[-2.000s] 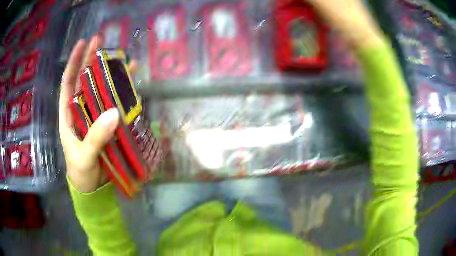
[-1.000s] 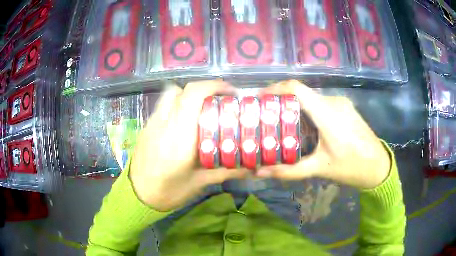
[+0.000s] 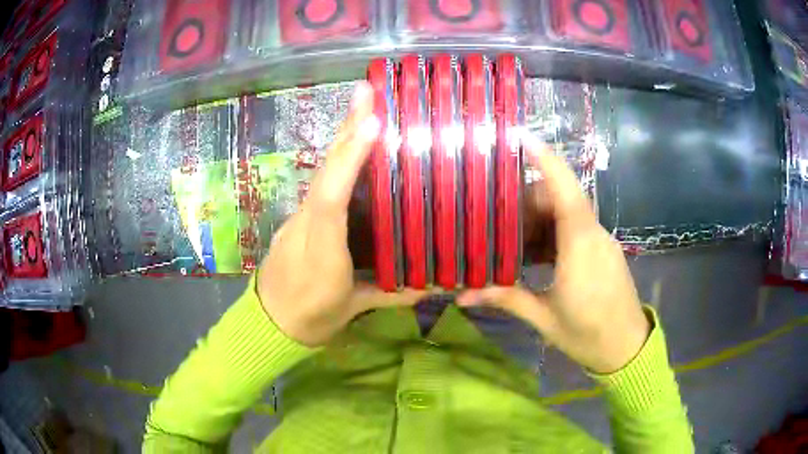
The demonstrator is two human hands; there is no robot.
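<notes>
A row of phone bodies (image 3: pixel 446 177) stands on edge, several red bars side by side with dark or silver seams and bright glare across them. My left hand (image 3: pixel 323 239) presses on the row's left side, with the thumb along its near end. My right hand (image 3: pixel 576 257) presses on the right side, its thumb also at the near end. Both hands are bare below green sleeves and hold the row together in the air in front of my body. The outer phones' broad faces are mostly hidden by my hands.
A clear blister tray (image 3: pixel 407 55) of red phones, back sides up, lies beyond the hands. A left-hand tray stack (image 3: pixel 53 204) stands at the left, another clear tray (image 3: pixel 795 177) at the right edge. A taped work mat (image 3: pixel 226 199) with green print lies under and beyond the row.
Two seconds ago my left hand alone held a few phones and my right reached to the tray. Since one second ago, the row has tilted from end view to its long narrow sides.
</notes>
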